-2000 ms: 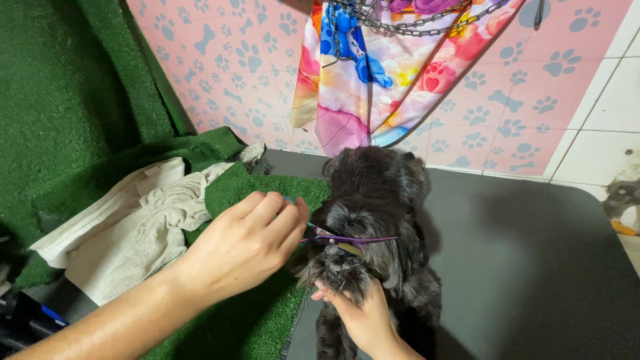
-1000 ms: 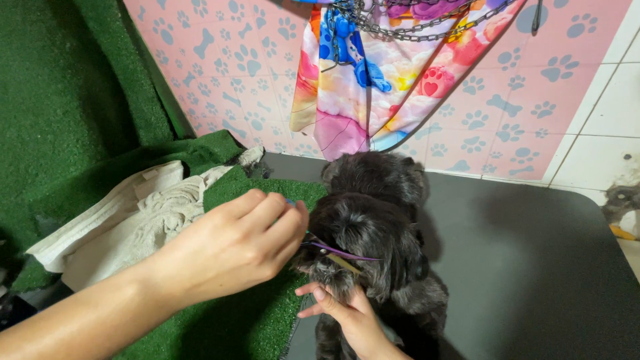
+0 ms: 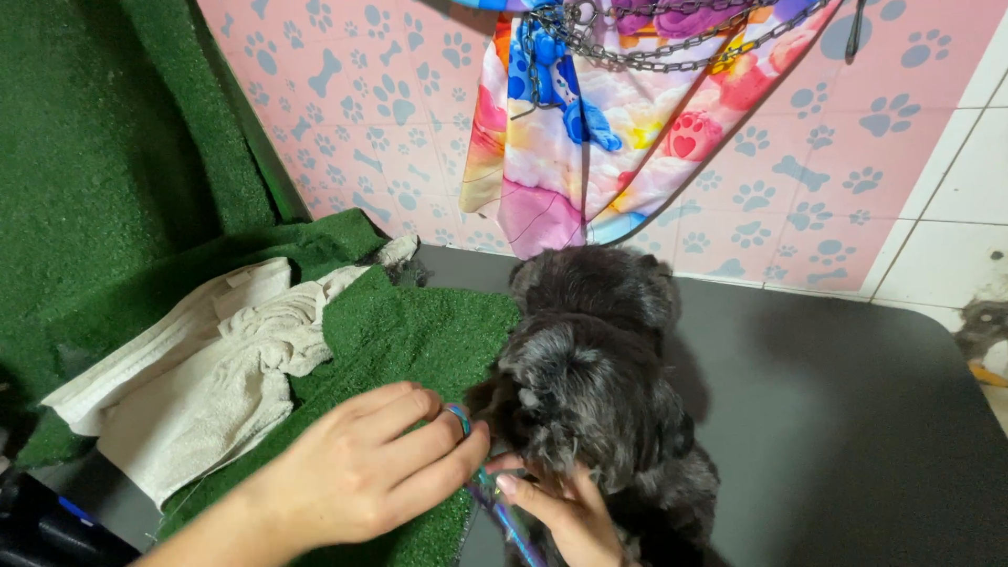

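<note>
A small black dog (image 3: 587,370) sits or stands on a grey table, its head lowered toward me. My left hand (image 3: 378,465), left of its muzzle, holds scissors (image 3: 512,528) with a teal and purple metallic sheen; a finger passes through one ring. The scissors point down, their tips out of view or hidden. Beneath the dog's muzzle, my right hand (image 3: 563,504) cups the chin, its fingers partly hidden in the beard. My right thumb or a finger lies close to the scissors' shank; contact cannot be told.
Green artificial turf (image 3: 425,331) covers the grey tabletop (image 3: 811,425) at left, with a crumpled whitish towel (image 3: 228,378) beside it. Chains (image 3: 669,59) and a colourful cloth (image 3: 567,173) hang at the paw-print wall. A black object (image 3: 55,520) is at lower left.
The scissors, earlier across the dog's muzzle, now point downward below it. My left hand has moved down. The dog's head has tipped lower, with my right hand still at its chin.
</note>
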